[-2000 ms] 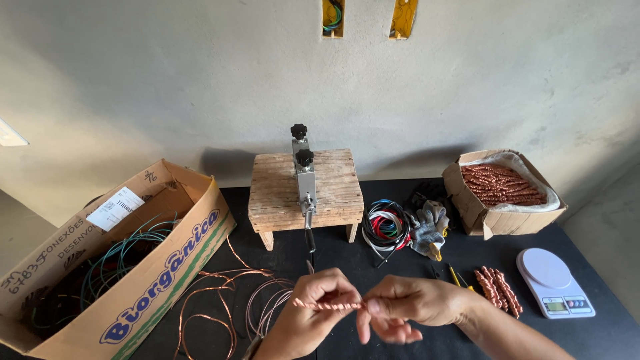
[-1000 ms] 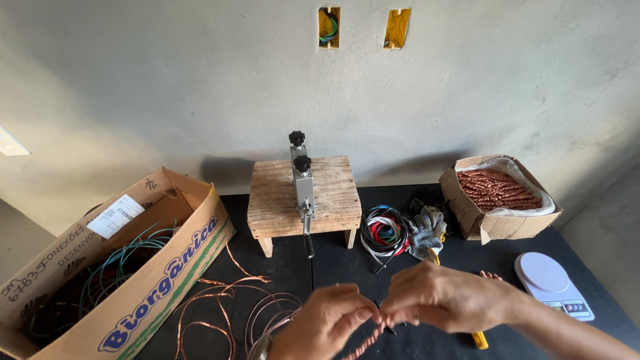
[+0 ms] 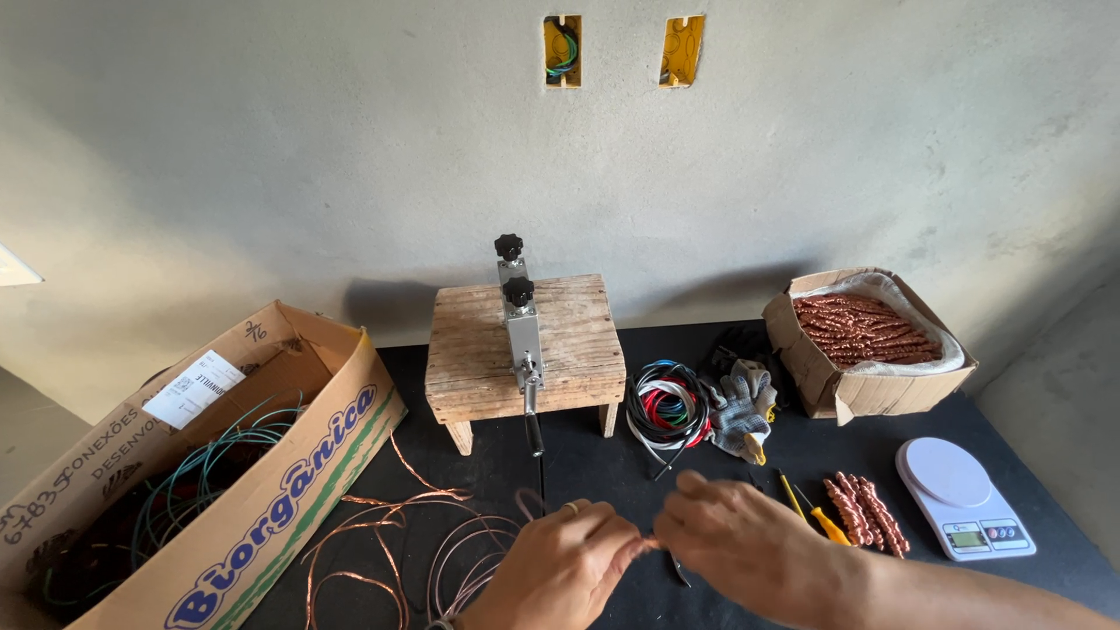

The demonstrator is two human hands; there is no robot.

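Observation:
My left hand [image 3: 573, 560] and my right hand [image 3: 731, 542] are close together at the bottom centre, both closed on a piece of twisted copper wire [image 3: 649, 543], of which only a short bit shows between them. Loose copper wire [image 3: 385, 525] lies in loops left of my left hand. Right of my right hand are several twisted copper bundles [image 3: 866, 514] and a yellow-handled tool [image 3: 829, 525]. Beyond the hands, a metal hand-cranked device with black knobs [image 3: 523, 337] stands on a small wooden stool [image 3: 569, 324].
A cardboard box with wires [image 3: 289, 490] stands left. At the back right is a box [image 3: 910, 394] of twisted copper pieces. A white digital scale [image 3: 949, 477], coiled insulated wires [image 3: 669, 407] and work gloves [image 3: 742, 411] lie on the black table [image 3: 612, 577]. Two yellow electrical boxes [image 3: 562, 52] sit in the wall.
Two seconds ago a longer stretch of the twisted copper showed between my hands; now they cover most of it. My right hand's fingers, partly spread then, are now closed around it.

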